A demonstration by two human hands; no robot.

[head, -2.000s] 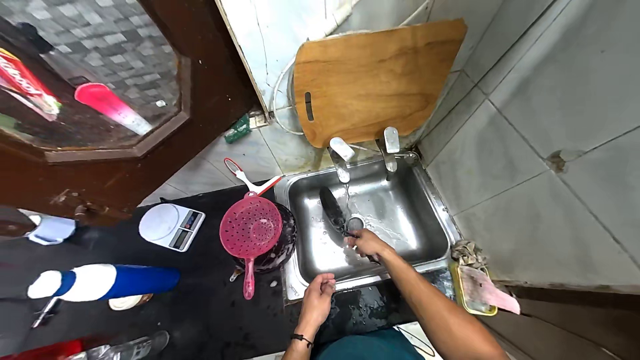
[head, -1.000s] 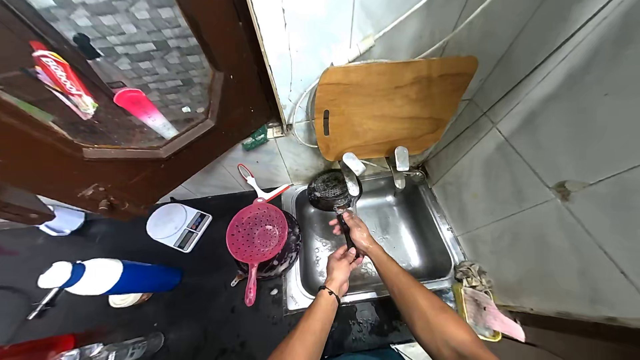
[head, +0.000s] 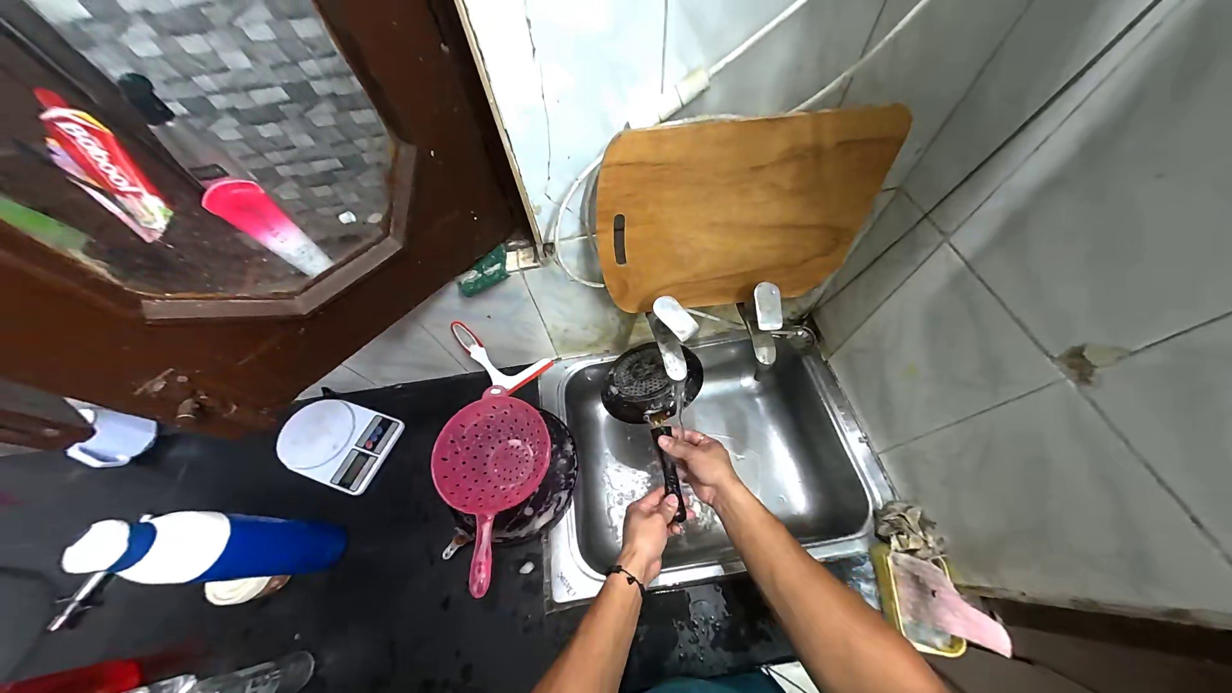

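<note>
A small black frying pan (head: pixel 643 383) is held over the left part of the stainless steel sink (head: pixel 808 433), its patterned round underside seemingly facing up. Water runs from the left tap (head: pixel 671 337) beside the pan's near edge and handle. My left hand (head: pixel 651 527) grips the lower end of the black handle. Higher on the same handle, near the pan, are the fingers of my right hand (head: pixel 703 466). The right tap (head: pixel 761 322) stands over the back of the sink.
Left of the sink, a pink colander (head: pixel 493 452) rests on a dark pan (head: pixel 553 491). A kitchen scale (head: pixel 337 445) and blue-white bottle (head: pixel 241 547) are farther left. A wooden cutting board (head: pixel 751 202) leans behind the taps. A yellow tray (head: pixel 895 597) holds cloths at the right.
Two seconds ago only my right hand held the pan, lower in the sink; now both hands hold its handle and the pan is beneath the left tap. The view has shifted somewhat.
</note>
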